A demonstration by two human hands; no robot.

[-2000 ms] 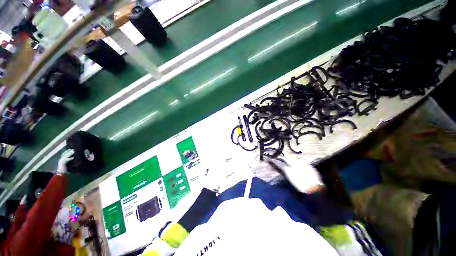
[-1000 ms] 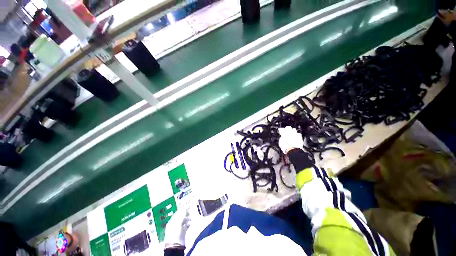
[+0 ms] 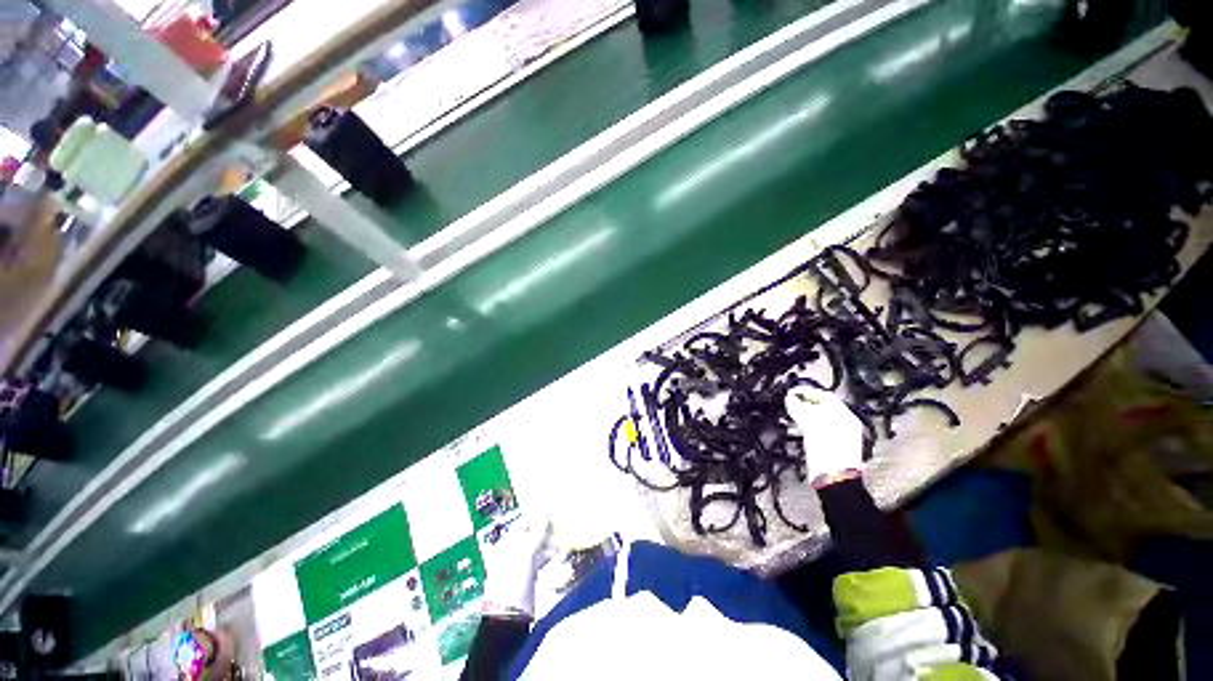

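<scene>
Black curved strips lie tangled on the bench, and a denser heap of them lies at the upper right. My right hand, in a white glove, is at the right side of the loose strips; its fingertips are among them and I cannot tell whether it grips one. My left hand, also in a white glove, is low over the printed sheet, beside my body. Its fingers are blurred, so what it holds cannot be told.
A green conveyor belt runs along the bench's far side. Black speaker cabinets stand beyond it, and another is at the lower left. Slim dark sticks with a yellow spot lie left of the strips. Brown bags or cloth are at the right.
Over the last second my right hand has stayed among the strips and moved slightly towards their near side; the nearer strips have shifted. A cabinet has appeared at the lower left. The view has shifted slightly.
</scene>
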